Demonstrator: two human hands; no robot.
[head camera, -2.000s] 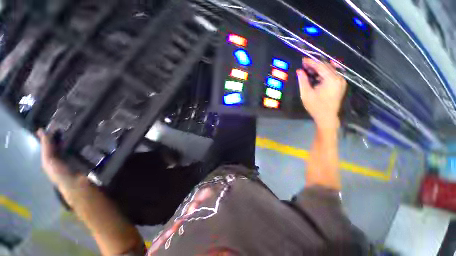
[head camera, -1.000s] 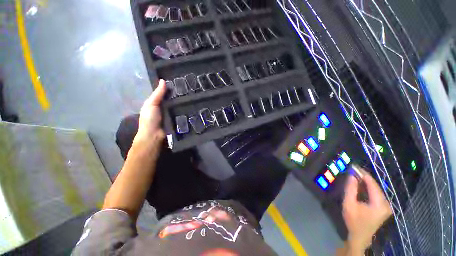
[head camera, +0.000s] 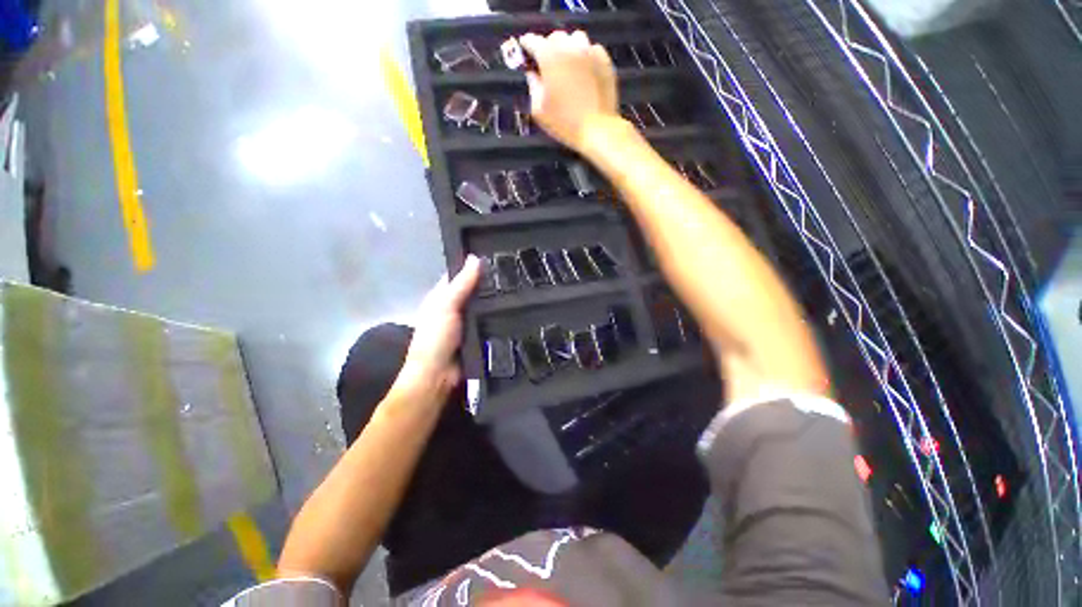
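A large black compartment tray (head camera: 540, 224) lies above my lap, its pockets holding rows of small dark rectangular units (head camera: 548, 266). My left hand (head camera: 441, 332) holds the tray by its left edge, thumb on the rim. My right hand (head camera: 572, 85) is at the top left pocket with a small unit (head camera: 514, 53) between its fingertips; the unit shows a pale and reddish face. My right forearm hides part of the right column of pockets.
Wire shelving (head camera: 819, 225) with chrome zigzag edges curves down the right side, with small red, green and blue lights low on it. A yellowish-tan carton (head camera: 131, 439) stands at the lower left. Yellow lines (head camera: 128, 154) cross the grey floor.
My right hand has moved from the lit units at lower right up to the tray's top left pocket. The tray sits lower and further right in view. The lit unit board is no longer visible.
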